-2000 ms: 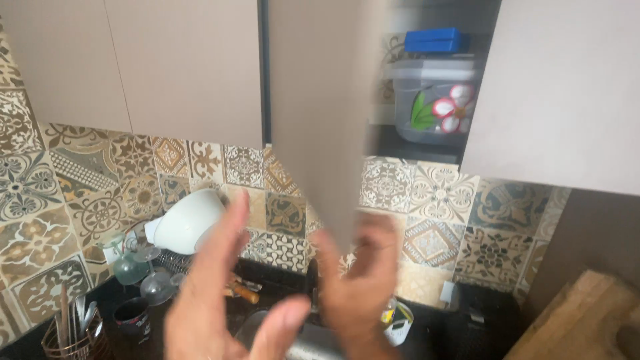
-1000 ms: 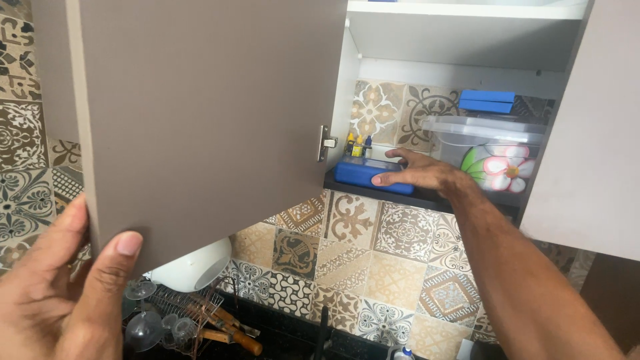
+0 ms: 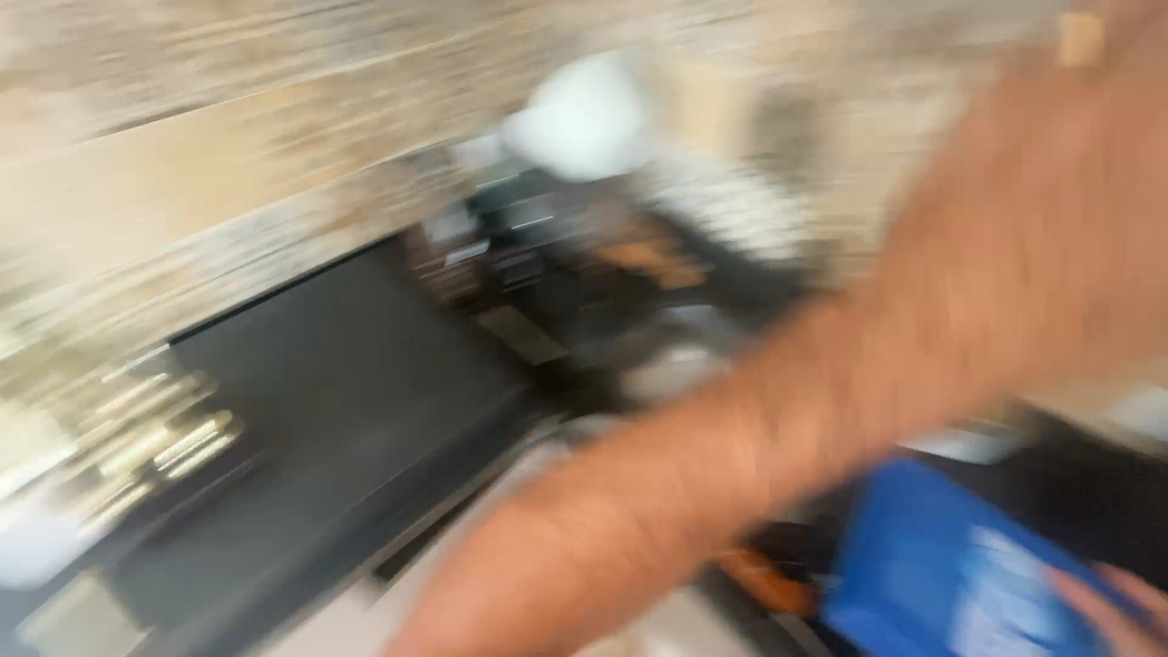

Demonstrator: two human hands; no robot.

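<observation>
Strong blur covers the whole head view. At the lower right, the fingers of my right hand (image 3: 1109, 602) are on a blue box (image 3: 912, 557) with a pale, whitish patch on its face. My left forearm (image 3: 693, 447) crosses the picture from the bottom left of centre to the upper right. The left hand itself cannot be made out; it is blurred at, or lies beyond, the upper right edge.
A dark countertop (image 3: 347, 356) runs along a patterned tile wall (image 3: 228, 173). Behind my forearm stand a white rounded vessel (image 3: 584, 119) and blurred dishes. Blurred utensils (image 3: 182, 438) are at left, and an orange-brown object (image 3: 771, 579) lies near the blue box.
The view has swung down to the counter, and the cabinet is out of sight. The blue box, on the cabinet shelf under my right hand a second ago, is now low at the right.
</observation>
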